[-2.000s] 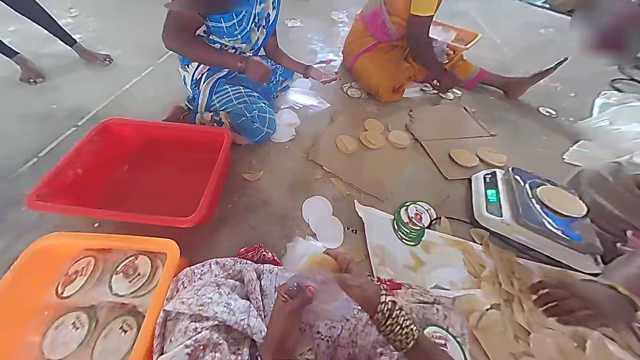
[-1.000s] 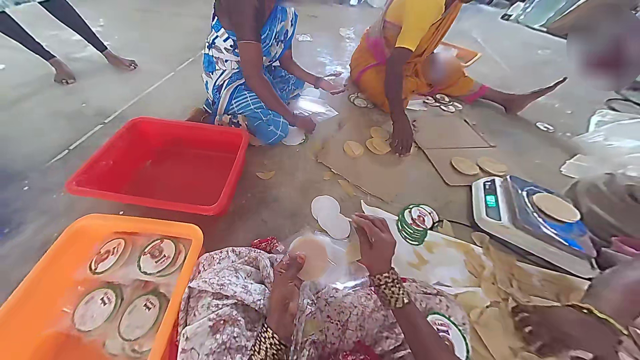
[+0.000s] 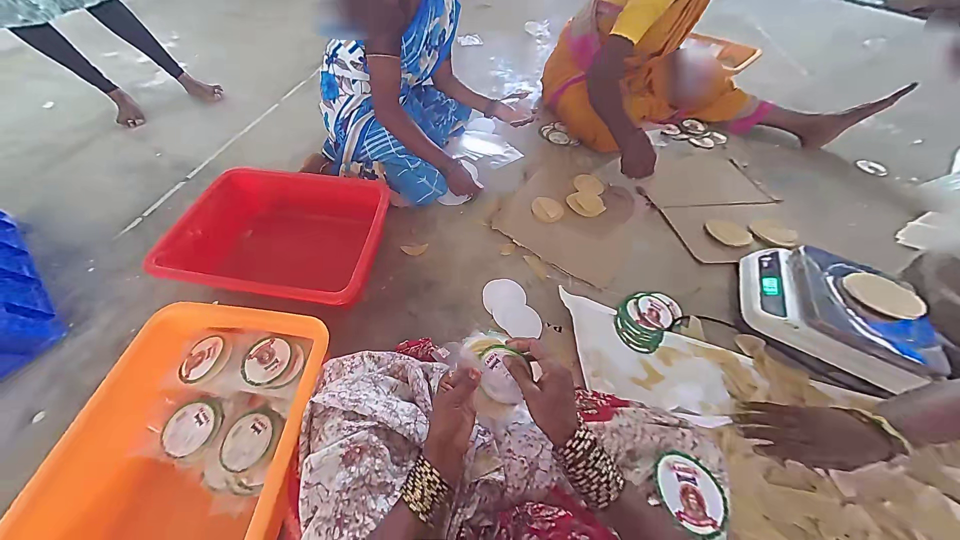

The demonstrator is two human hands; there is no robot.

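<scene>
My left hand [image 3: 454, 409] and my right hand [image 3: 546, 386] hold a clear plastic packet between them above my lap. A round printed label with a green edge [image 3: 495, 361] lies against the packet, under my right fingers, with something pale yellow behind it. White paper discs [image 3: 517, 319] lie on the floor just beyond my hands. To their right is a fanned pile of round green-edged labels [image 3: 645, 319] on a white sheet [image 3: 675, 371]. One more round label [image 3: 691, 495] rests on my lap by my right forearm.
An orange tray [image 3: 82, 442] with several packed discs stands at left, a red tub [image 3: 262, 281] beyond it. A digital scale [image 3: 765, 285] bears a stack of flat round discs [image 3: 885, 295]. A co-worker's hand [image 3: 817, 436] is at right; other people sit ahead near cardboard [image 3: 592, 240].
A round green-edged label is now at the packet in my hands, where one second ago a plain pale disc showed. My hands have come closer together.
</scene>
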